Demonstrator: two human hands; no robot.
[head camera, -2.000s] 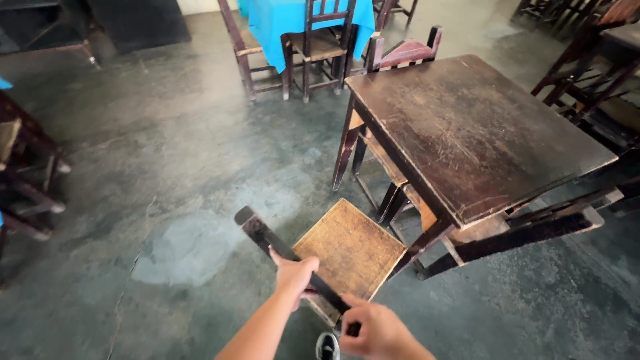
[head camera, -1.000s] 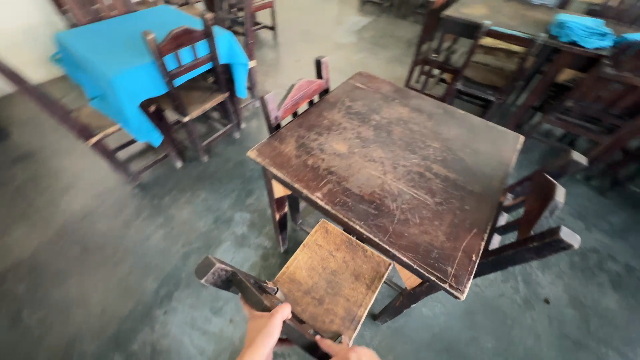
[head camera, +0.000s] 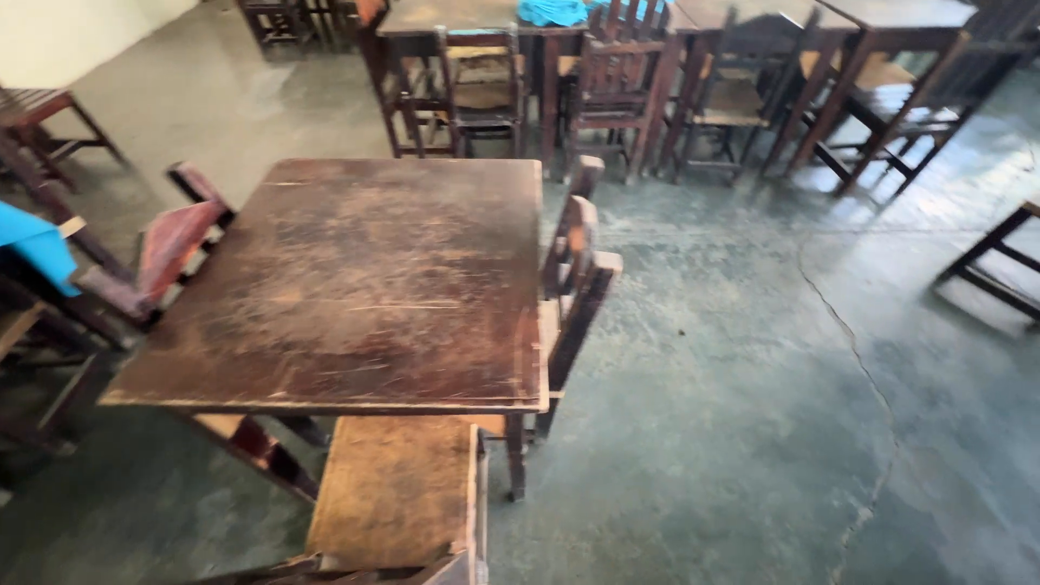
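Neither of my hands shows in the head view at this moment. At the bottom, a wooden chair seat (head camera: 398, 487) has its far end under the near edge of a worn dark wooden table (head camera: 357, 284). Only the top of that chair's dark backrest (head camera: 366, 575) shows, cut off by the bottom edge. Against the table's right side stands a second dark wooden chair (head camera: 581, 301). A third chair with a reddish backrest (head camera: 179, 244) is at the table's left side. Whether anything touches the near chair's backrest is hidden.
Along the back, several wooden chairs (head camera: 485, 89) stand at a row of tables (head camera: 463, 15), with blue cloth (head camera: 552, 11) on top. Another blue cloth (head camera: 36, 244) hangs at the far left. Part of a dark chair (head camera: 995, 260) is at the right. A crack (head camera: 853, 341) runs across the floor.
The view has swung to the right. The near chair's seat now reaches under the table edge; two seconds ago it stood farther out. My hands, earlier on its backrest, have left the view.
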